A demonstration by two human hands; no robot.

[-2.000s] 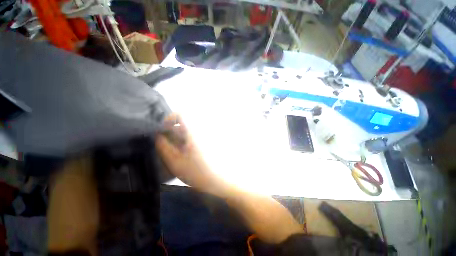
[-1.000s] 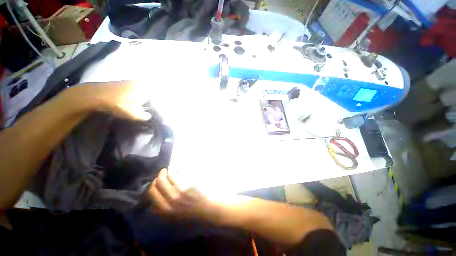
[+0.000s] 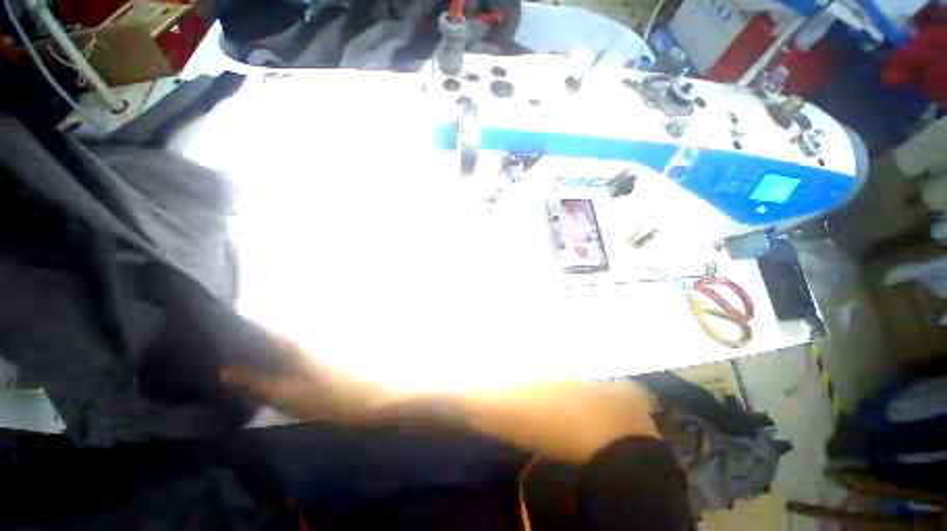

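Observation:
A dark grey garment (image 3: 135,249) hangs spread over the left part of the white table and down past its front edge. My right hand (image 3: 275,375) is at the garment's lower right edge, blurred, with its fingers on or in the cloth; whether they pinch it cannot be told. My left hand is not visible; the cloth fills the left side. The white sewing machine (image 3: 602,114) with a blue stripe stands right of the garment, and the cloth is clear of its needle area, which is lost in glare.
A lit phone (image 3: 577,235) lies under the machine arm. Scissors (image 3: 722,310) with red and yellow handles lie right of it. A dark object (image 3: 789,285) is at the table's right end. Dark cloth (image 3: 363,36) is heaped behind the machine. More grey cloth (image 3: 727,446) lies below the front edge.
The garment has gone from a bunch between both hands to a wide spread at the left. My right hand has moved left. My left hand and forearm have gone out of sight.

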